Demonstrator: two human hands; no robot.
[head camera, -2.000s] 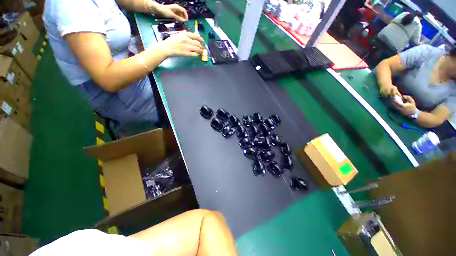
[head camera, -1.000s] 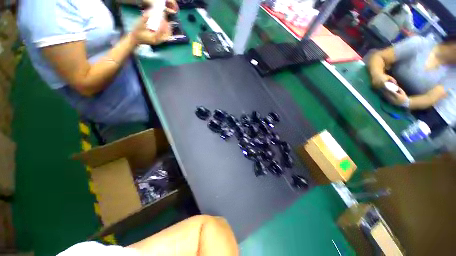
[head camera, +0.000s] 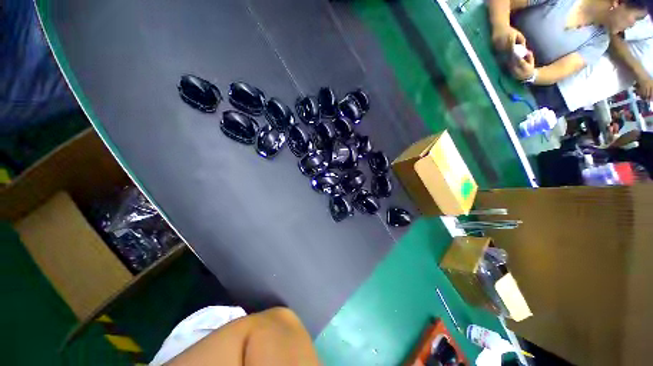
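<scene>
Several glossy black plastic shells (head camera: 342, 154) lie in a loose group on the dark grey mat (head camera: 236, 214). A reddish-brown fixture (head camera: 427, 345) with black shells in it is cut off by the bottom edge. A slim metal tool (head camera: 448, 309) lies on the green bench mat above it. A white glue bottle with a red-and-white label (head camera: 484, 336) lies to its right, beside crumpled white tissue. My bent bare arm and a white sleeve show at the bottom edge. Neither of my hands is in the picture.
A brown box with a green sticker (head camera: 447, 175) and an open small box (head camera: 472, 266) stand at the mat's right. Large brown cardboard (head camera: 573, 250) rises behind. An open carton (head camera: 68, 250) with bagged contents is below the bench, left. Another person sits upper right.
The view has turned down and right. The shells look larger and higher up, the neighbouring worker's hands have left the picture, and the fixture and glue bottle have appeared at the bottom.
</scene>
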